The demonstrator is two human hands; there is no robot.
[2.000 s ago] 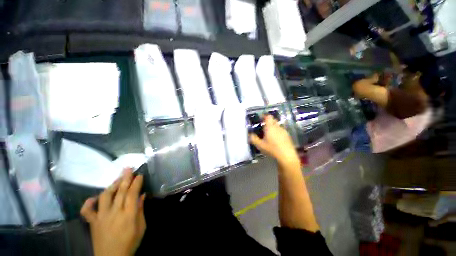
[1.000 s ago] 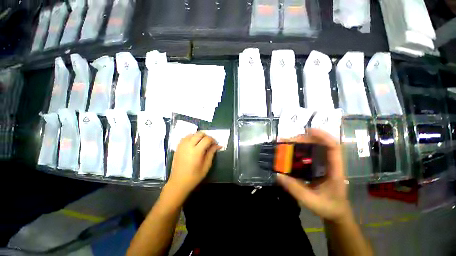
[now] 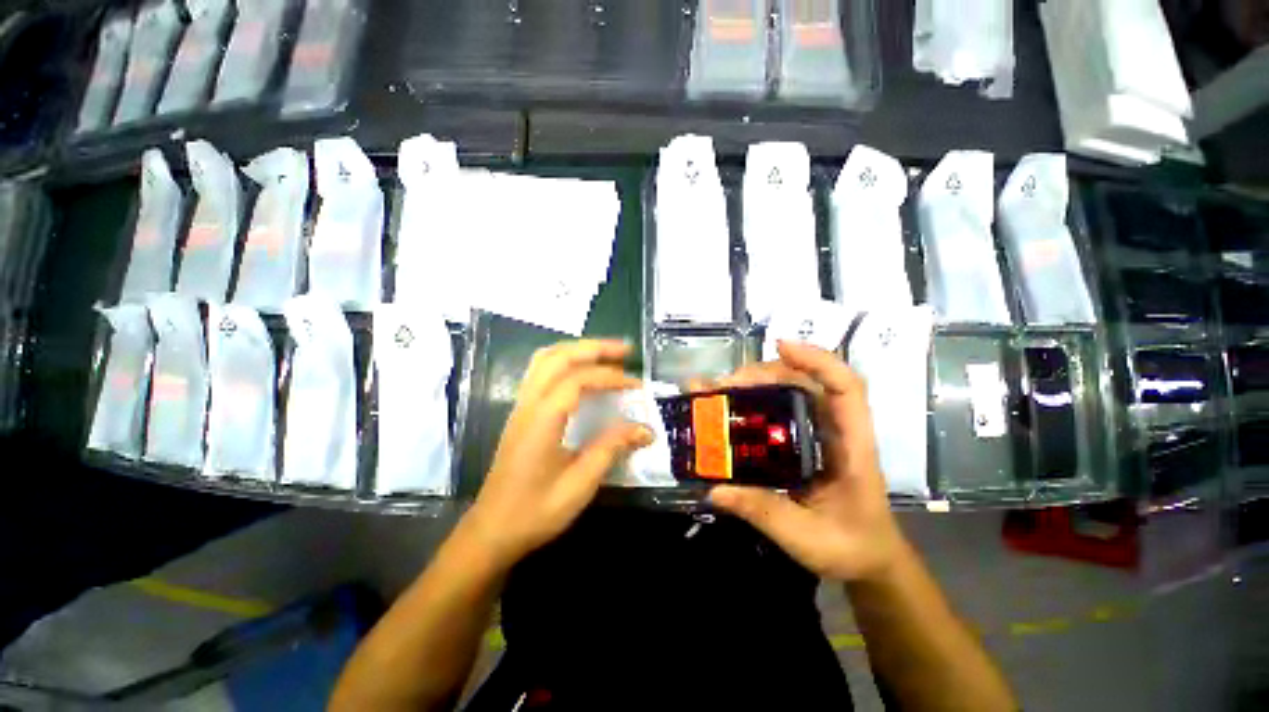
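Observation:
My right hand (image 3: 821, 480) holds a black keypad phone (image 3: 752, 437) with an orange band and red marks on its dark screen, keypad end to the left. My left hand (image 3: 557, 438) holds a white protective sleeve (image 3: 624, 429) at the phone's keypad end. Whether the keys are inside the sleeve is hard to tell. Below both hands is the front edge of the right blister tray (image 3: 1002, 492), with bagged phones (image 3: 960, 237) along its back row. A bare dark phone (image 3: 1051, 410) lies in its front right pocket. A small white label (image 3: 988, 399) lies in the pocket beside it.
A pile of empty sleeves (image 3: 536, 251) lies between the trays. A left tray holds two rows of bagged phones (image 3: 327, 397). Beyond are more bagged phones (image 3: 731, 49), spare sleeve bundles (image 3: 1120, 84) and dark trays. Trays with dark contents (image 3: 1176, 383) stand right. A blue hand truck deck (image 3: 313, 668) is below left.
My right hand first reached into the right tray, then lifted a phone and brought it left. My left hand has raised a sleeve from the bench, and both hands now meet at the phone.

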